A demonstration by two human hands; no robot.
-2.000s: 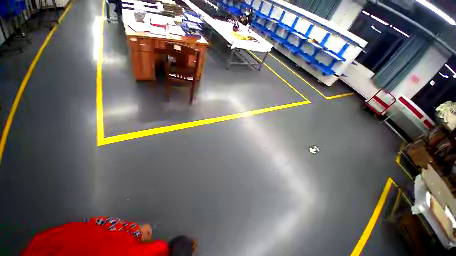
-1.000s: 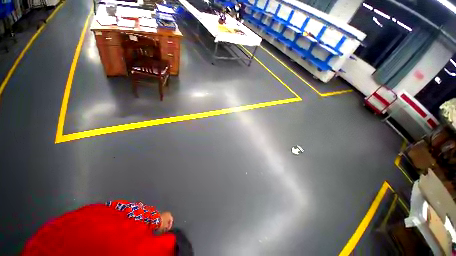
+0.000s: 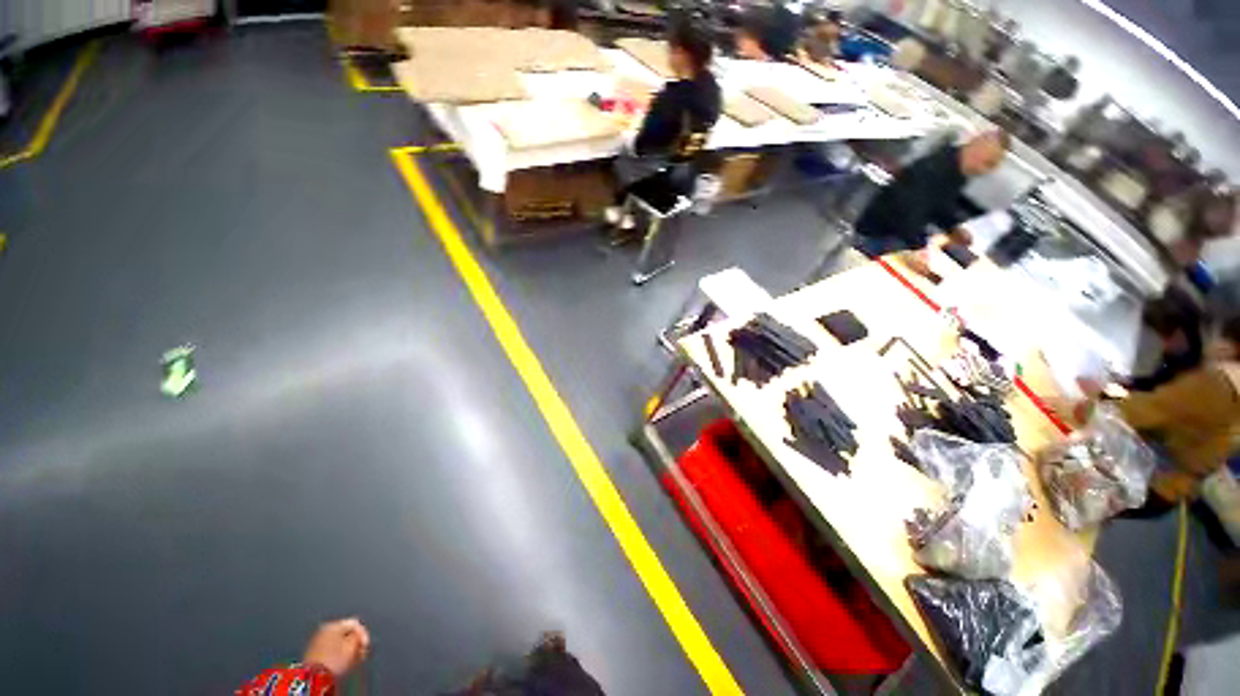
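Observation:
My left hand (image 3: 337, 646) is small and blurred at the bottom left, below a red patterned sleeve (image 3: 288, 680). Its fingers look curled and no object shows in it; I cannot tell if they are fully closed. My right hand is not in view. A dark shape (image 3: 544, 669) at the bottom edge is unclear. To the right, a pale-topped table (image 3: 870, 524) bears piles of black strips (image 3: 820, 424), another strip pile (image 3: 768, 345), a dark square piece (image 3: 843, 326) and clear plastic bags (image 3: 968, 496).
A red bin (image 3: 762, 544) sits under the near table. A yellow floor line (image 3: 544, 388) runs beside it. A seated person (image 3: 676, 116) is at a white table (image 3: 476, 123) behind. Other people (image 3: 925, 190) are around the far tables. A small greenish-white scrap (image 3: 178, 370) lies on the floor.
The view has swung right: the wooden desk, chair and blue rack are gone, and work tables with people now show. The large red shape is gone, and the left hand is lower and further left.

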